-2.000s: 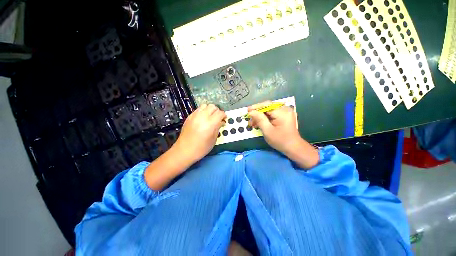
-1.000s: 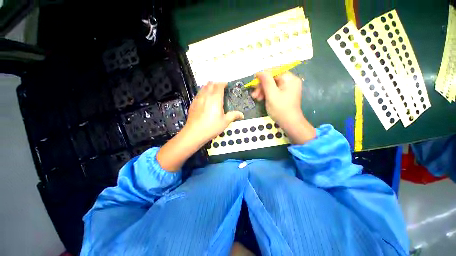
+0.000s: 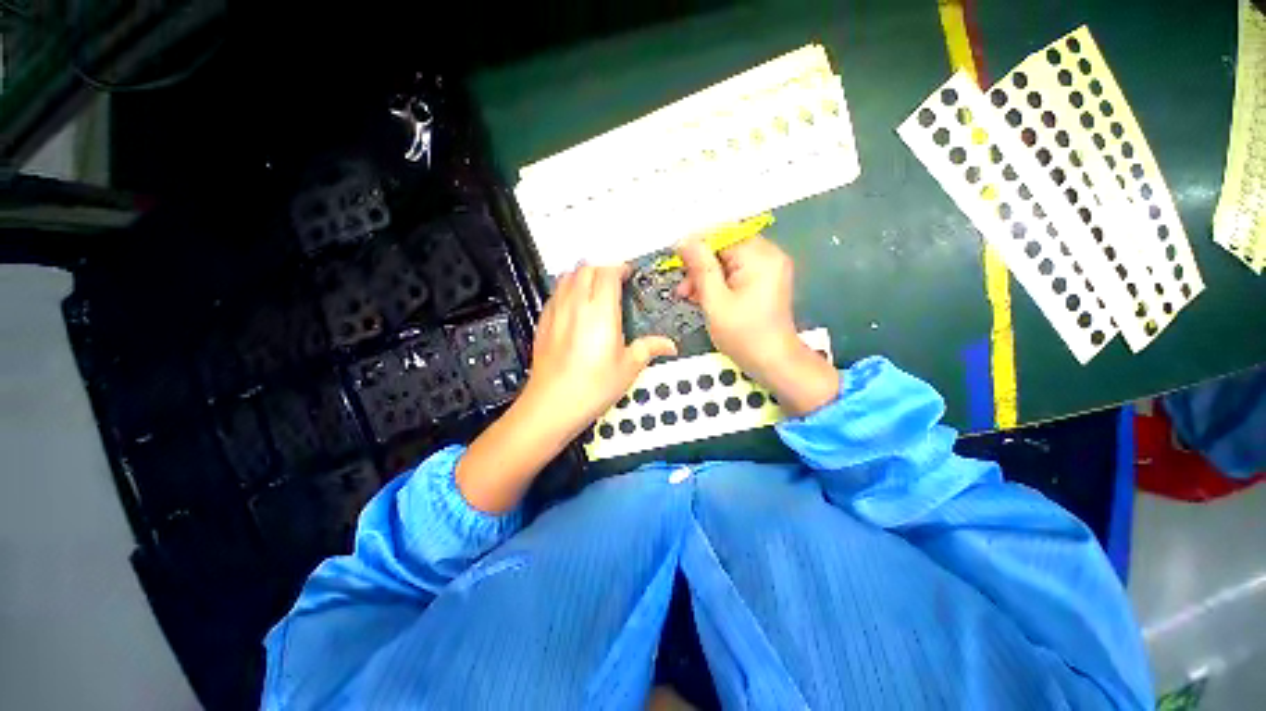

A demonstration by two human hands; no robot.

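Observation:
A small dark plate with round holes [image 3: 658, 304] lies on the green mat between my hands. My left hand [image 3: 585, 342] is at its left side, with the fingers at its upper left and the thumb at its lower edge. My right hand [image 3: 744, 299] holds a slim yellow tool [image 3: 732, 239], its tip over the upper part of the plate. A white strip with two rows of black dots [image 3: 680, 402] lies just below the plate, near my body. My left hand and right wrist are close to the strip's ends.
A pile of pale liner sheets [image 3: 694, 153] lies beyond the plate. Fanned dot sheets [image 3: 1062, 195] lie at right, across yellow tape [image 3: 998, 327]. A black tray [image 3: 299, 403] with dark plates in its pockets is at left. A red object [image 3: 1180, 458] is at the lower right.
My hands have moved from the dotted strip up to the plate; the left now steadies it. Since the last earlier frame, the yellow tool and right hand have shifted slightly left.

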